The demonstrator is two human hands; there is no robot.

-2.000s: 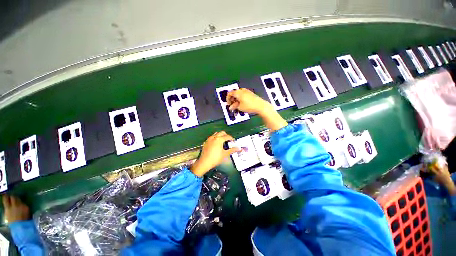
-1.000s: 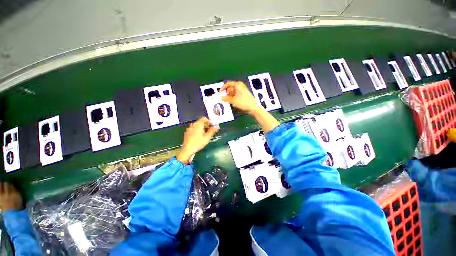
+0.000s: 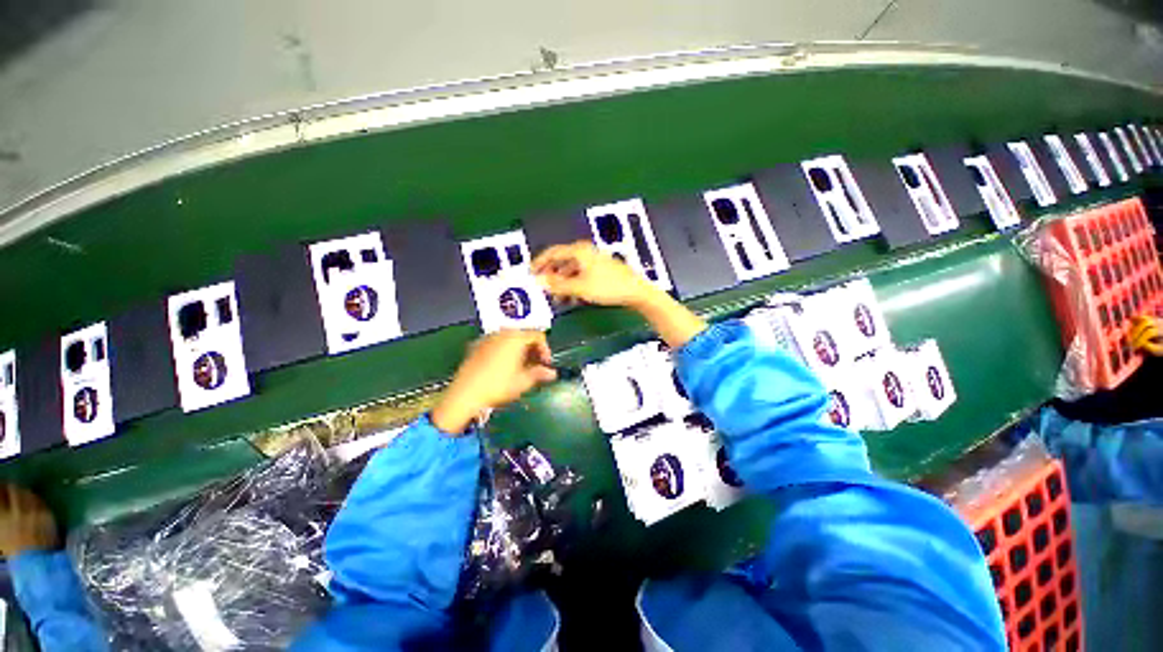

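White insert trays with dark cutouts lie in a row on the belt. My right hand (image 3: 593, 276) is at the right edge of one insert tray (image 3: 490, 259), fingertips close together. A small white piece with a dark round picture (image 3: 514, 303) lies on that tray's lower half. My left hand (image 3: 495, 376) is just below the tray, off it, with fingers bent; whether it pinches anything is unclear. More white printed pieces (image 3: 663, 476) lie in rows in front of me, partly hidden by my right sleeve. Crumpled clear bags with dark parts (image 3: 204, 548) lie at left.
Dark flat rectangles (image 3: 432, 274) lie between the inserts on the green conveyor belt (image 3: 383, 166). A tan strip (image 3: 344, 420) lies along the belt edge. Orange-red trays (image 3: 1110, 274) stand at right beside a neighbour's blue sleeve. Another person's hand (image 3: 23, 520) is at far left.
The row of boxes has moved left. A white printed piece now lies on the insert near my right hand. My left hand moved up towards the box, then back down. An orange-red tray has appeared at right.
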